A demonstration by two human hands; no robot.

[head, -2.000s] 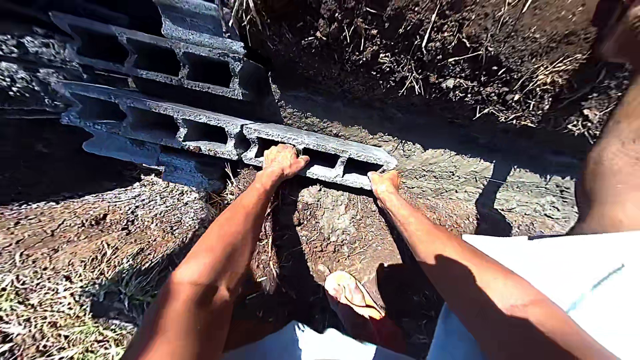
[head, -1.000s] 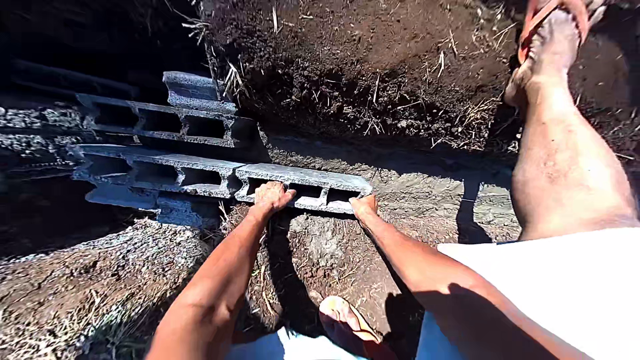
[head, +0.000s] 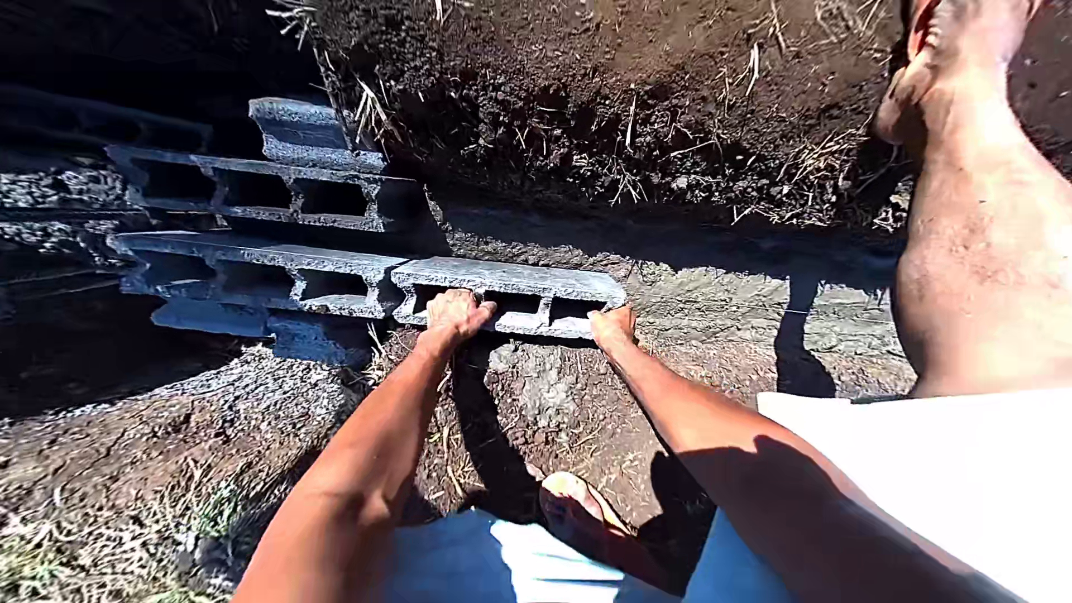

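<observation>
A grey hollow concrete block (head: 511,275) lies at the middle of the view with its cavities facing me. My left hand (head: 456,314) grips its web and near edge, fingers hidden in a cavity. Around the block's right end my right hand (head: 614,325) is closed, thumb at the corner. The block's left end meets, or nearly meets, another concrete block (head: 260,268) in the same line. A thin string line (head: 737,303) runs to the right at the block's level.
Behind stand another hollow block (head: 251,188) and a block piece (head: 314,130). A dark soil bank (head: 636,109) rises along the far side of the grey footing strip (head: 712,297). One foot (head: 578,498) is on the near ground; a bent leg (head: 971,234) spans the right side.
Both hands keep their hold on the block, whose place beside its neighbour looks much the same. The view has shifted, bringing the leg and foot at the right into sight.
</observation>
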